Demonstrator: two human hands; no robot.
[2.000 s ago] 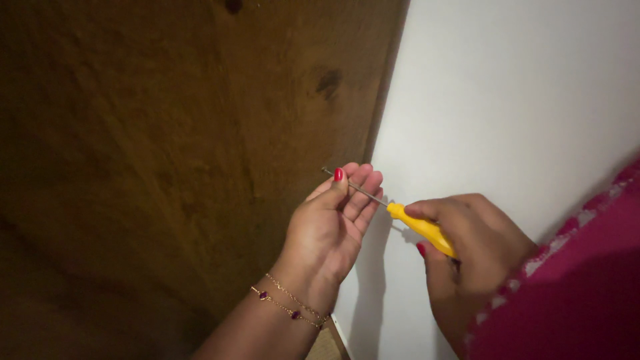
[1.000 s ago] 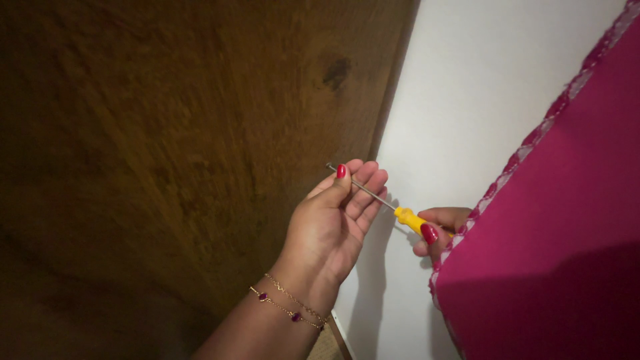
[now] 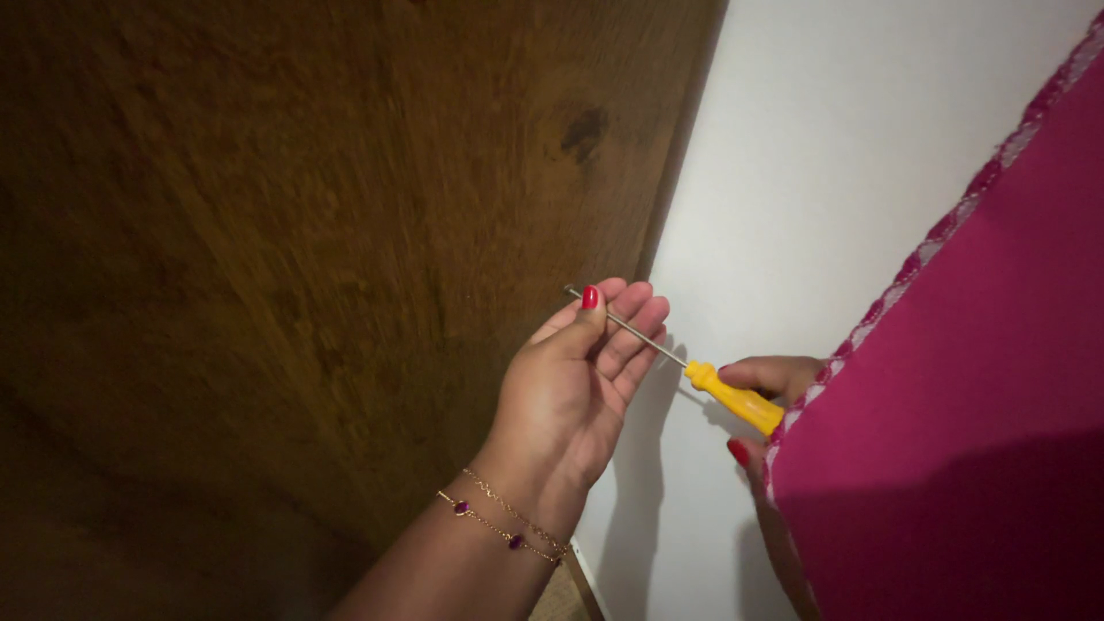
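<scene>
A screwdriver with a yellow handle [image 3: 737, 399] and a thin metal shaft lies slanted across the middle of the view. My left hand [image 3: 578, 371], palm up, pinches the shaft between thumb and fingers near its far end. Beyond the thumb, a small screw-like metal piece [image 3: 569, 291] shows at the shaft's end, close to the brown wooden panel [image 3: 362, 224]. My right hand [image 3: 768, 388] is at the handle, with the thumb and a finger on either side of it. Magenta cloth hides most of this hand, so its full hold is not visible.
Magenta cloth with a crocheted edge [image 3: 931, 250] hangs over the right side. Behind both hands stands a white wall [image 3: 802, 172], meeting the wooden panel along a slanted edge. A bit of floor [image 3: 559, 595] shows at the bottom.
The magenta cloth has come across from the right and now covers much of my right hand, which two seconds ago showed wrapped around the handle. My left hand has stayed in place.
</scene>
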